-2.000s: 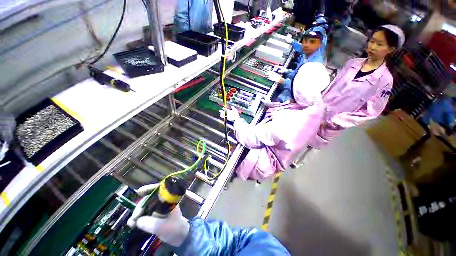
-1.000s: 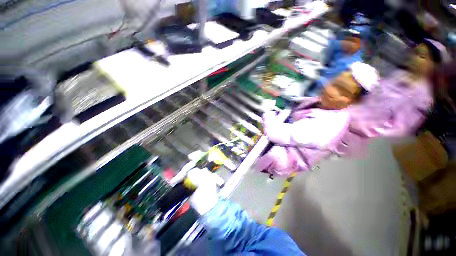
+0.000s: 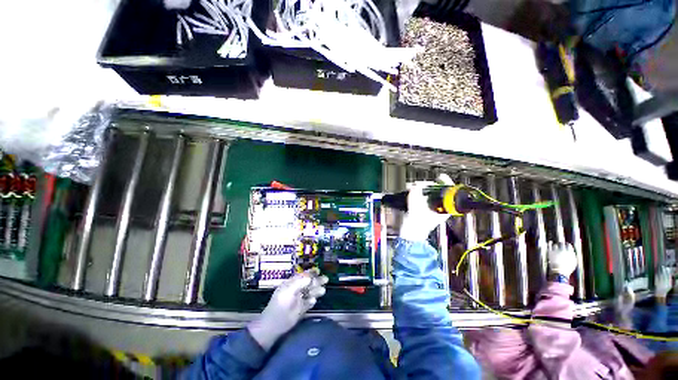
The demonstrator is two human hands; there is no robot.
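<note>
The circuit board unit (image 3: pixel 312 241) lies in a shallow pale-edged metal housing on a dark green carrier (image 3: pixel 297 163), in front of me. It has pale component rows at its left and small yellow-black blocks near the middle. My right hand (image 3: pixel 427 209), white-gloved, grips the black electric screwdriver (image 3: pixel 461 200) with its yellow band; the tool lies nearly level, its front end pointing left at the unit's right edge. My left hand (image 3: pixel 296 295), white-gloved, is at the unit's near edge with thumb and fingertips close together. Whether it pinches something small is too unclear to tell.
A roller conveyor (image 3: pixel 513 237) runs left to right. On the white shelf (image 3: pixel 320 115) stand black bins of white strips (image 3: pixel 186 78), a bin of small pieces (image 3: pixel 442 67) and another screwdriver (image 3: pixel 557 85). Plastic wrap (image 3: pixel 78 141) lies left. A pink-sleeved hand (image 3: pixel 562 260) is at right.
The view has swung from along the line to down onto the unit. My left hand is now clearly in view. My right hand still holds the screwdriver, now nearly level beside the unit.
</note>
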